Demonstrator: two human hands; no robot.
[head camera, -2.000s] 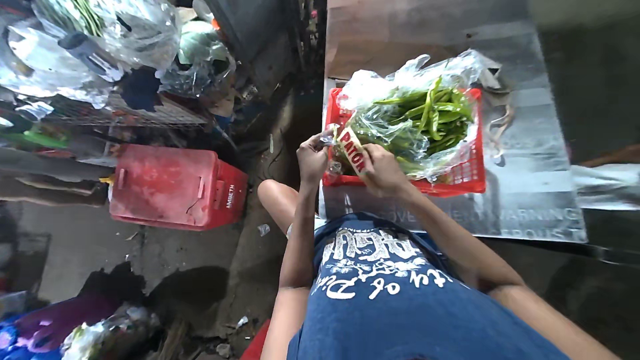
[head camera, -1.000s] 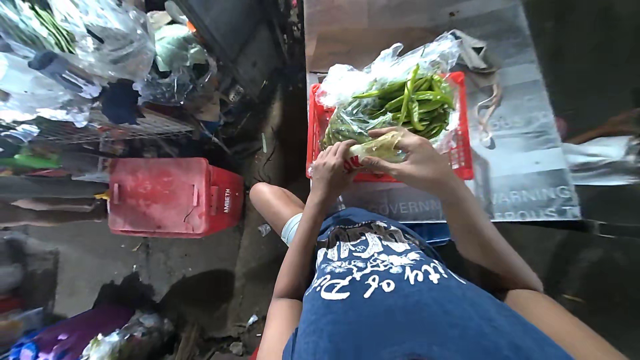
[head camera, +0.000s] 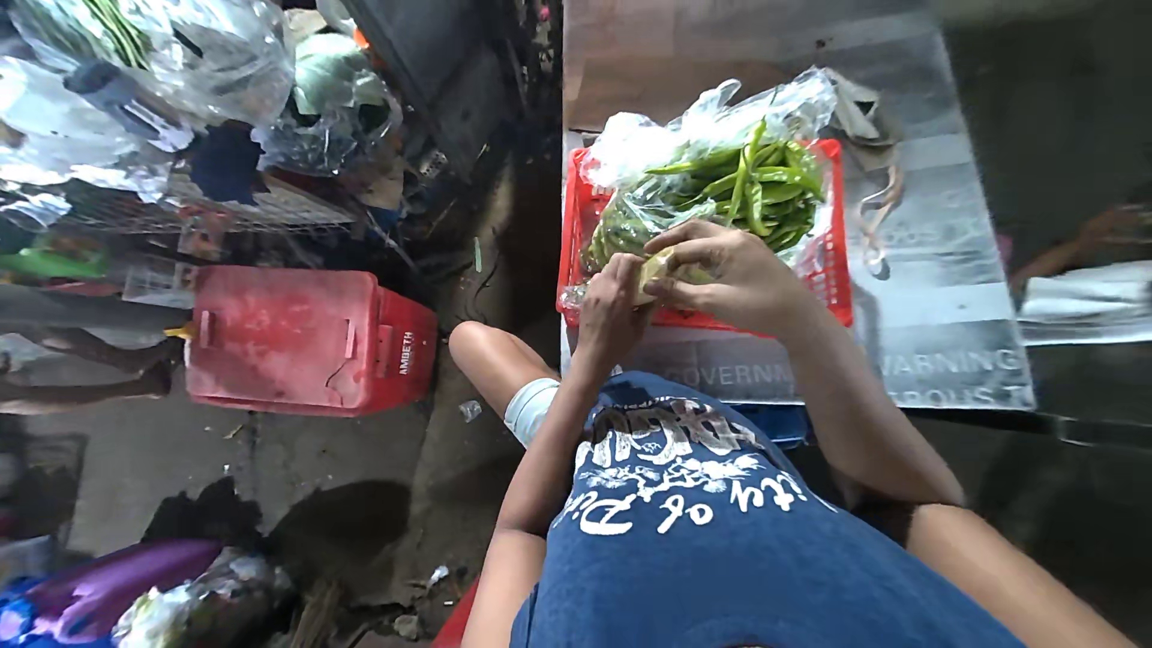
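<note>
My left hand (head camera: 614, 301) pinches the left end of a small yellowish plastic packet (head camera: 656, 270) over the near side of a red plastic basket (head camera: 839, 234). The curved fingers and thumb of my right hand (head camera: 720, 270) hold the packet's other side. Long green chili peppers (head camera: 756, 184) fill the basket's right part. Clear plastic bags (head camera: 702, 126) lie at its back, and another clear bag with green contents (head camera: 621, 225) lies on its left, partly behind my hands.
The basket stands on a printed grey sheet-covered table (head camera: 945, 297). A red lidded box (head camera: 283, 337) stands on the floor at left, with a person's bare feet (head camera: 135, 369) beside it. Bagged vegetables (head camera: 333, 81) sit on a wire rack. At far right is another person's arm (head camera: 1089, 238).
Two seconds ago the packet showed red lettering between my hands. It now looks crumpled and more covered by my fingers, and my right hand has turned over its upper side.
</note>
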